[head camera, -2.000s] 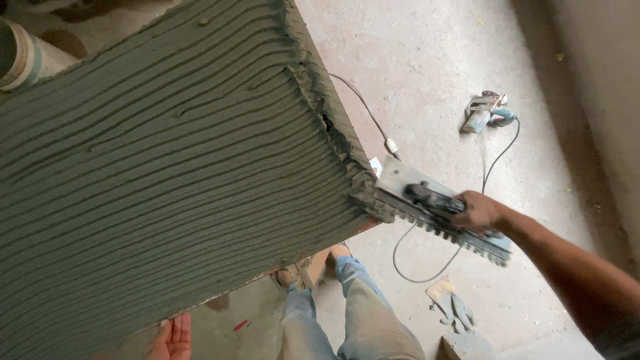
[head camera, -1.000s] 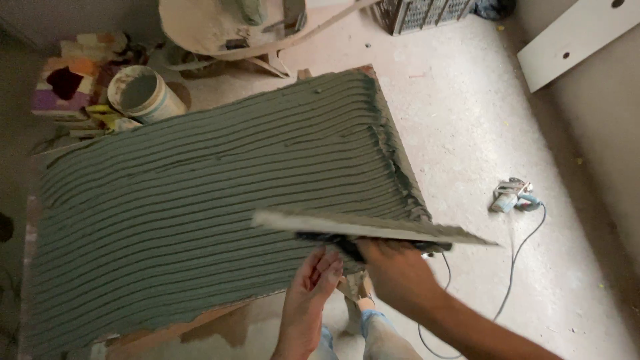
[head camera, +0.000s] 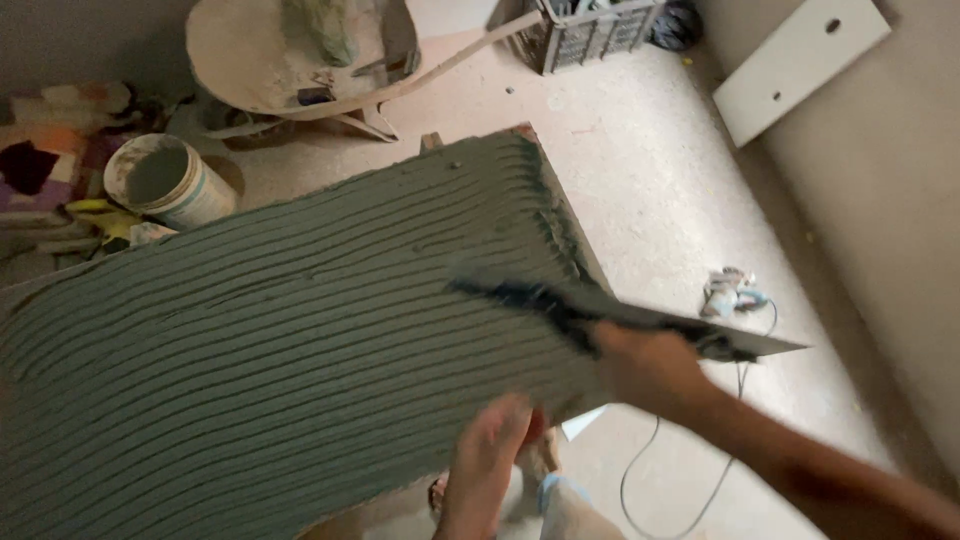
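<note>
A large slab (head camera: 262, 337) lies under my hands, coated with grey mortar combed into long ridges. My right hand (head camera: 649, 367) grips the dark handle of a notched trowel (head camera: 765, 343), which is tilted over the slab's right corner and blurred by motion. Close to the slab's near edge is my left hand (head camera: 491, 450), blurred, its fingers curled upward; whether something reddish beside the fingertips is held cannot be told. The mortar is thicker and rougher along the right edge.
Beyond the slab stand a bucket (head camera: 199, 199), a dirty wheelbarrow (head camera: 247, 56) and a plastic crate (head camera: 600, 37). A corded power tool (head camera: 727, 292) lies on the floor at right. A white panel with holes (head camera: 802, 67) leans on the wall. My legs are below the slab.
The trowel has gone from beyond the slab's right corner to over it. My left hand has left the slab's near edge, where it was two seconds ago. The view has shifted strongly.
</note>
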